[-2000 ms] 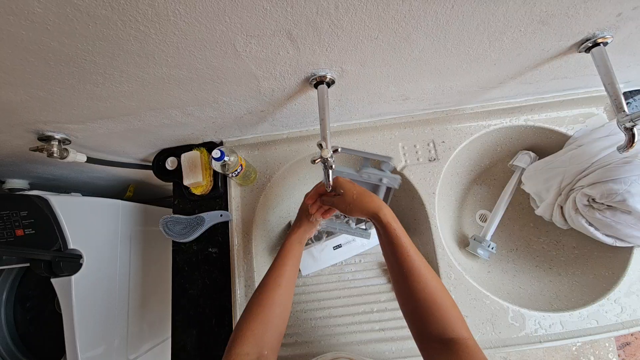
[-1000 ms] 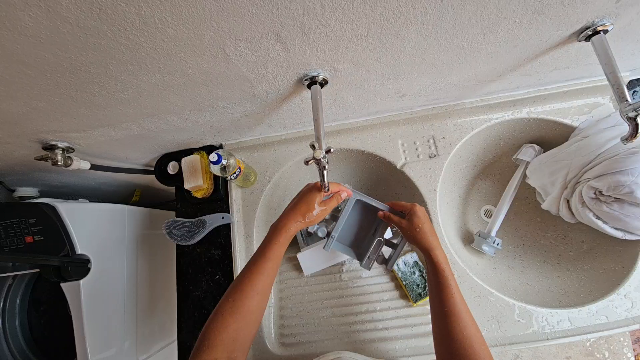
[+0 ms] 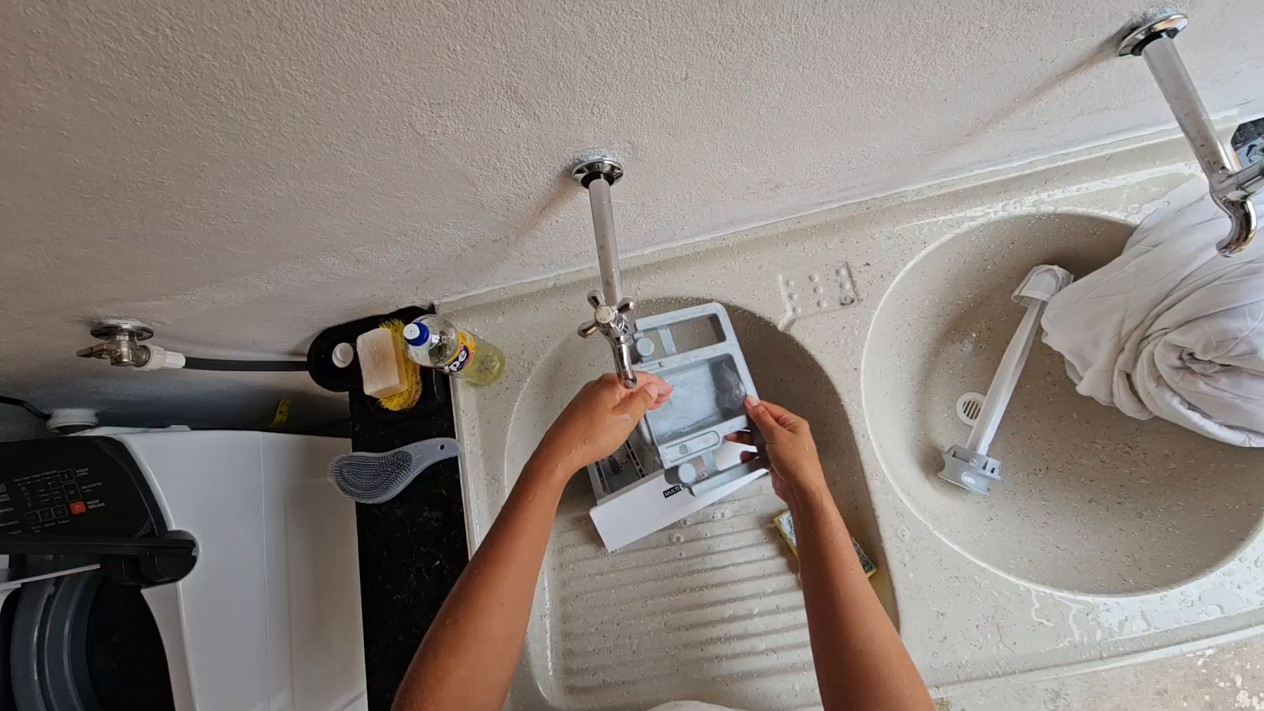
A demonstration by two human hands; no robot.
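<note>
My right hand (image 3: 780,439) grips the lower right edge of a grey plastic tray-like part (image 3: 696,390), tilted over the laundry sink's left basin (image 3: 681,632). Under the faucet (image 3: 610,316), my left hand (image 3: 607,415) is at the part's left side, fingertips near its face; whether it grips the part is unclear. Below the part lies a white-fronted plastic drawer (image 3: 657,509) with writing on it. A yellow and green sponge (image 3: 785,528) rests in the basin, partly hidden behind my right forearm.
The right basin (image 3: 1086,553) holds a white plastic rod-like part (image 3: 1007,380) and bundled white cloth (image 3: 1175,316). Left of the sink are a detergent bottle (image 3: 459,351), a soap bar (image 3: 380,363), a grey hairbrush (image 3: 390,472) and a washing machine (image 3: 247,553). Another faucet (image 3: 1200,118) overhangs at upper right.
The grey part, held above the drawer one second ago, has turned so its open face shows under the faucet. My left hand has moved from its upper edge to its left side.
</note>
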